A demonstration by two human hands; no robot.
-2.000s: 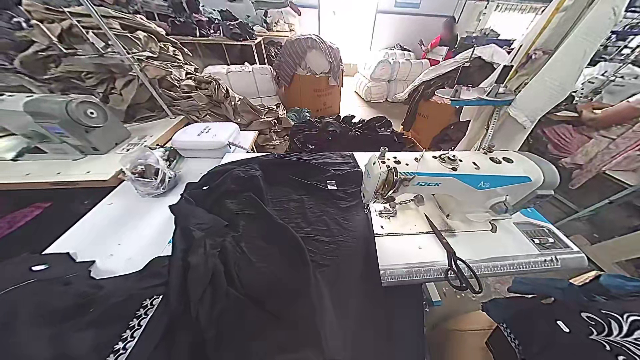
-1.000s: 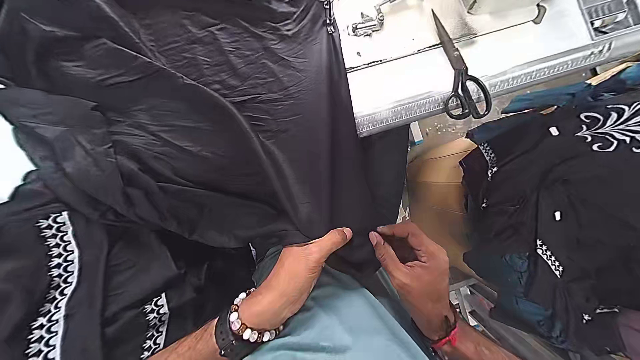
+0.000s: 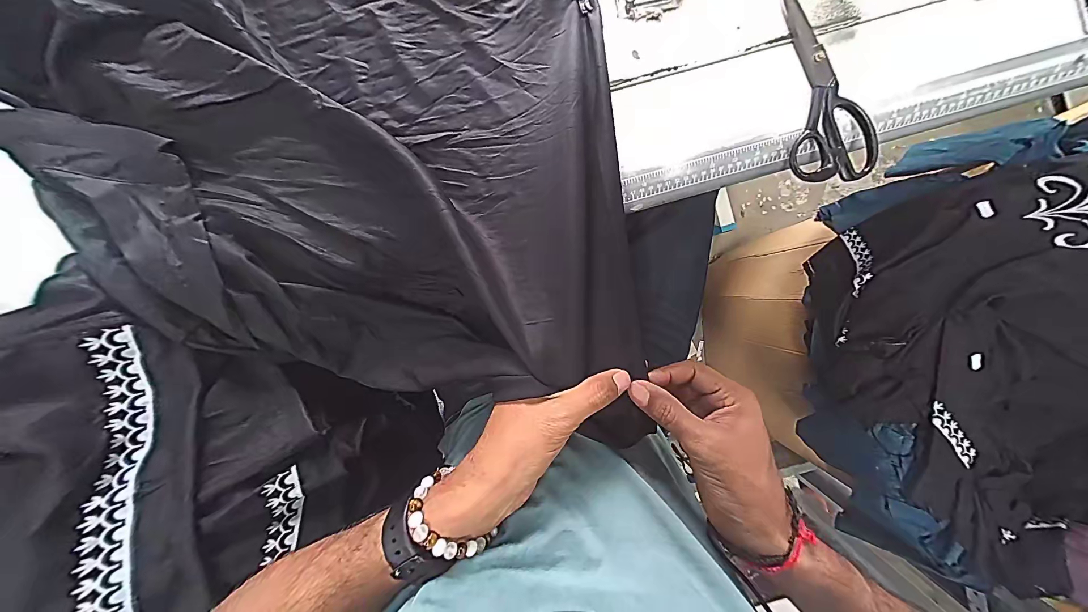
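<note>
A wrinkled black fabric piece (image 3: pixel 408 195) spreads over the table and hangs down to my lap. My left hand (image 3: pixel 527 450) grips its lower edge, thumb on top and the fingers hidden beneath the cloth. Close beside it, my right hand (image 3: pixel 722 442) pinches the same edge between thumb and fingertips. The two thumb tips almost touch. A pair of scissors with black handles (image 3: pixel 829 127) lies on the white sewing machine bed (image 3: pixel 722 110), its handles jutting over the front edge with the ruler scale.
Black garments with white embroidery (image 3: pixel 969 323) lie at the right on blue cloth (image 3: pixel 892 476), beside brown cardboard (image 3: pixel 756 314). More embroidered black fabric (image 3: pixel 51 442) lies at the left. Light blue cloth (image 3: pixel 578 527) covers my lap.
The view has tilted far down since two seconds ago, when neither hand showed. Both hands have stayed at the cloth's lower edge since one second ago.
</note>
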